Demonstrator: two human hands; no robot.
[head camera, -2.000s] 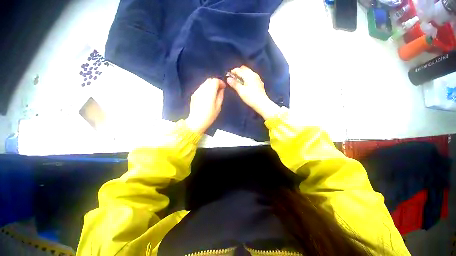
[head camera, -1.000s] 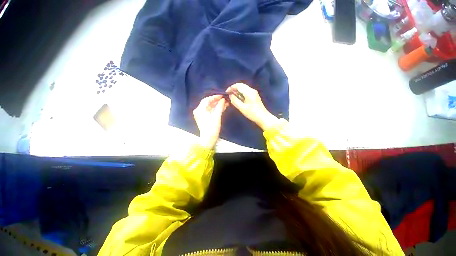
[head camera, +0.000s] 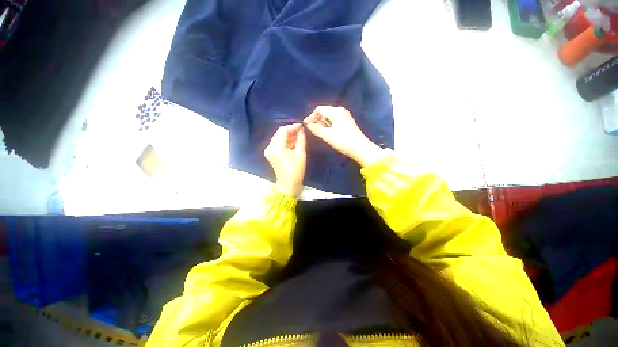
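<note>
A navy garment (head camera: 305, 64) lies on the white table, its near edge close to the table's front edge. My left hand (head camera: 288, 152) pinches a small fold of the garment between thumb and fingers. My right hand (head camera: 335, 129) meets it fingertip to fingertip on the same spot, also pinching there. A small metal tool, likely thread snips (head camera: 326, 122), is tucked in my right hand. What lies between the fingertips is too small to tell; no needle or thread can be made out.
Small dark buttons (head camera: 149, 108) lie left of the garment, with a tan card (head camera: 150, 161) nearer me. A black pile (head camera: 54, 74) is far left. A phone (head camera: 474, 13), an orange bottle (head camera: 581, 46) and a black bottle (head camera: 600, 80) are right. Below are a blue bin (head camera: 51, 261) and red crate (head camera: 528, 196).
My hands have stayed together on the garment, and my left hand has changed its hold, its fingers now more upright. The view has shifted slightly, so more of the black pile shows than two seconds ago.
</note>
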